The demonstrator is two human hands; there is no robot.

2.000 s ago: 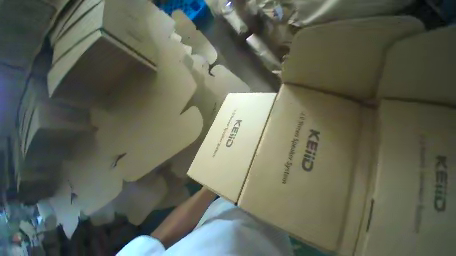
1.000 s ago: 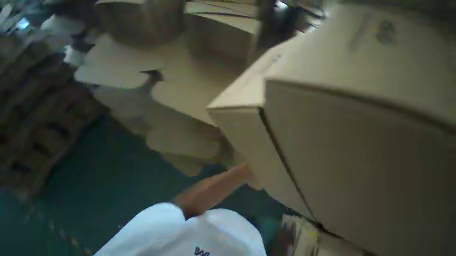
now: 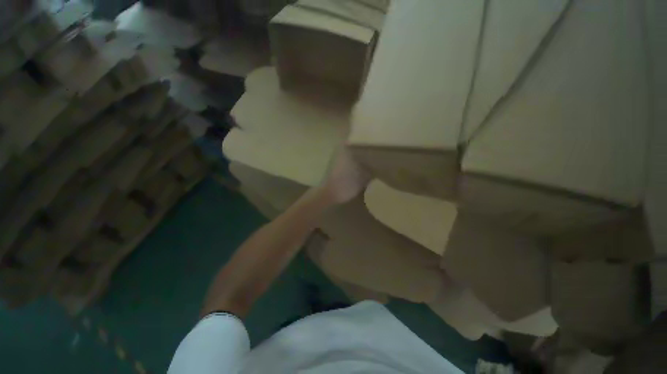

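Observation:
A part-folded brown cardboard box (image 3: 417, 80) fills the upper right, with several parallel board edges and walls showing. My left hand (image 3: 345, 177) is blurred and holds its lower left corner; the fingers are partly hidden against the board. My forearm reaches up from the white sleeve at the bottom left. A stack of nested boxes (image 3: 292, 131) with rounded flaps lies beyond and below my hand. The held box overlaps this stack, and I cannot tell whether it rests on it. My right hand is not in view.
A tall layered pile of nested boxes (image 3: 110, 175) stands at the left. Green floor (image 3: 183, 245) shows between the piles, with yellow-black floor tape (image 3: 119, 350) at the bottom left. More cardboard (image 3: 596, 299) is at the lower right.
The held box has turned, so its walls show instead of the broad panels. My left hand has come further up and into clearer view. The left pile now shows larger.

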